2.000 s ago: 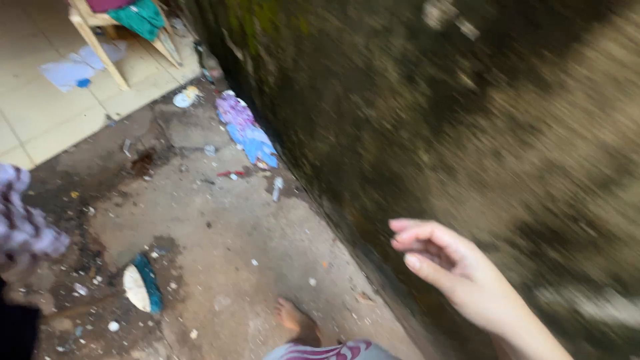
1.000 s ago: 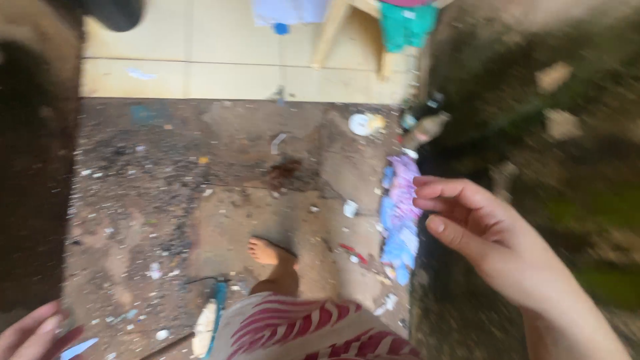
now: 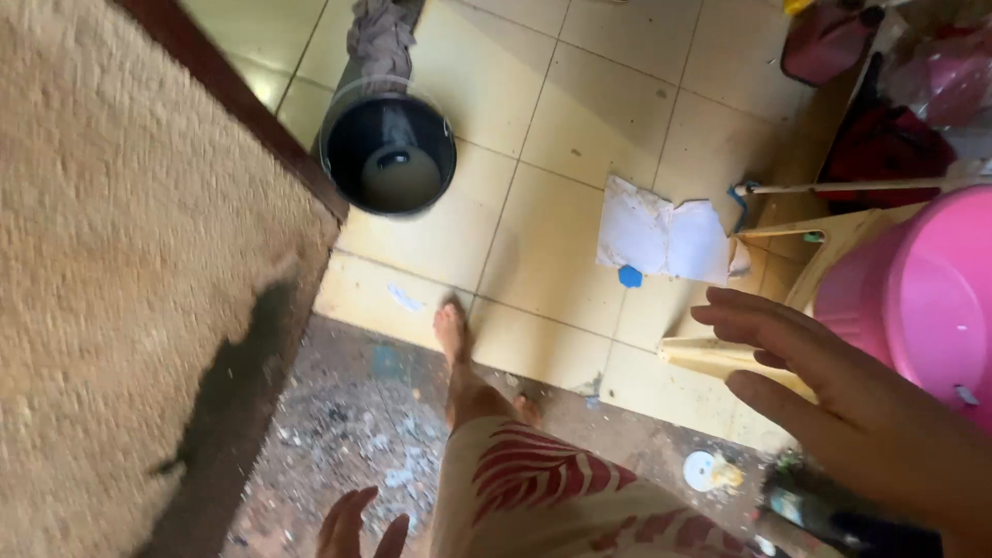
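My right hand (image 3: 829, 395) is at the lower right, fingers apart and holding nothing. It appears in front of a cream plastic stool (image 3: 697, 353) and beside a pink plastic tub (image 3: 938, 287). Low in the view, only the fingers of my left hand (image 3: 360, 527) show, spread and empty, over the dirty concrete ground. A black bucket (image 3: 333, 147) with a wire handle stands on the tiles at the upper left, cloudy liquid inside. Behind it lies a grey cloth (image 3: 380, 43). White paper (image 3: 639, 229) lies on the tiles, with a small blue piece (image 3: 630, 277) at its edge.
A rough wall (image 3: 155, 232) runs down the left to the tile edge. One bare foot (image 3: 451, 325) is on the tiled floor (image 3: 550, 325). A pole (image 3: 852, 186) and a pink container (image 3: 825, 46) are at the right. Litter and a white lid (image 3: 700, 470) lie on the concrete.
The view has moved forward to the tiled floor, and a foot that was on the concrete is now on the tiles. The bucket is now fully in view. Both hands remain empty.
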